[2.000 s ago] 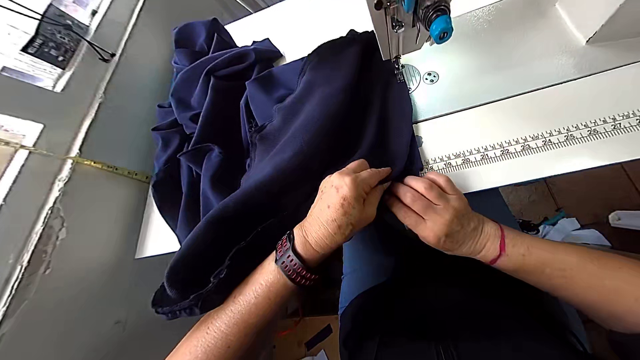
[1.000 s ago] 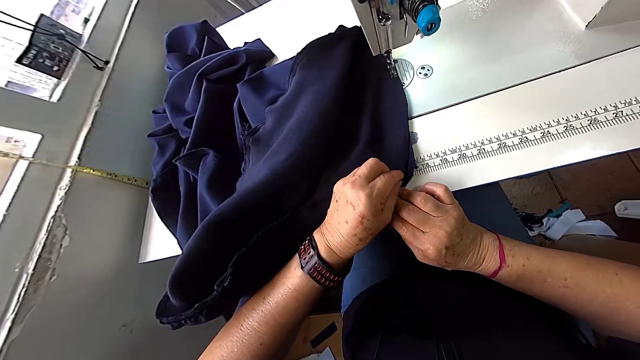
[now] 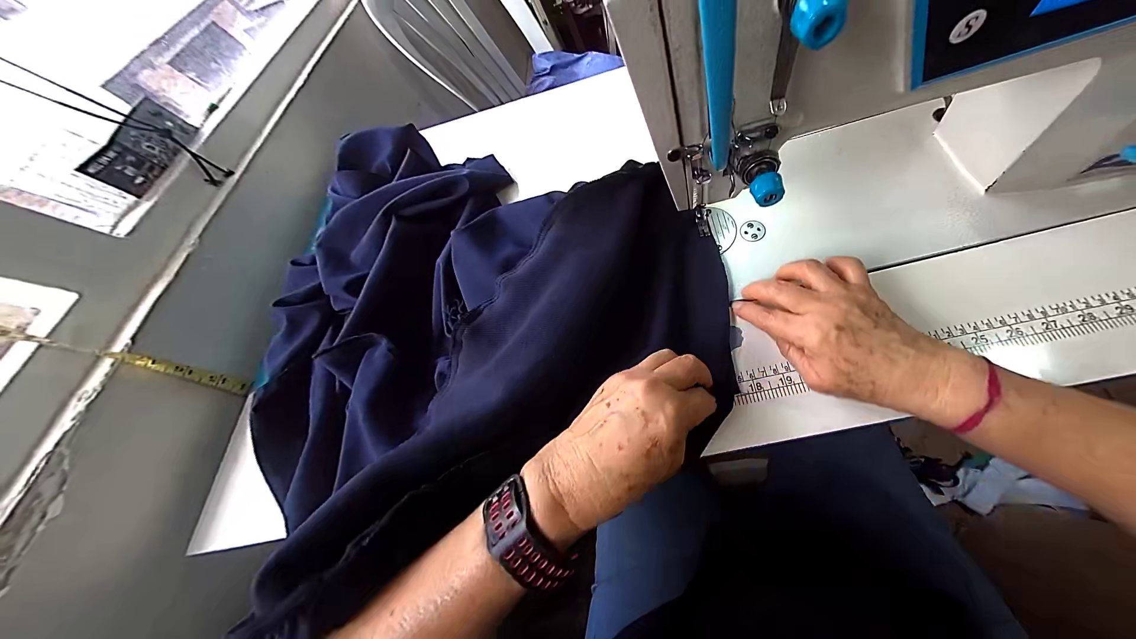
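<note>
Navy blue fabric [image 3: 568,319] lies bunched over the left of the white sewing table, its right edge running under the presser foot [image 3: 704,222] of a sewing machine [image 3: 661,98]. My left hand [image 3: 635,435], with a dark watch on the wrist, pinches the fabric near the table's front edge. My right hand [image 3: 821,328], a red cord on its wrist, rests over the table just right of the fabric edge. Its thumb and index fingertips are close together beside that edge; whether they hold anything I cannot tell.
A printed ruler scale [image 3: 1047,327] runs along the table front. A yellow measuring tape [image 3: 182,371] stretches from the left wall to the table. Behind the table stands a white plastic chair [image 3: 444,53]. Pale cloths [image 3: 1012,486] lie below at right, and my lap is under the front edge.
My right hand has left the fabric's front edge beside my left hand and moved up and right along the table. My left hand still grips the fabric. The view has shifted to show more of the machine.
</note>
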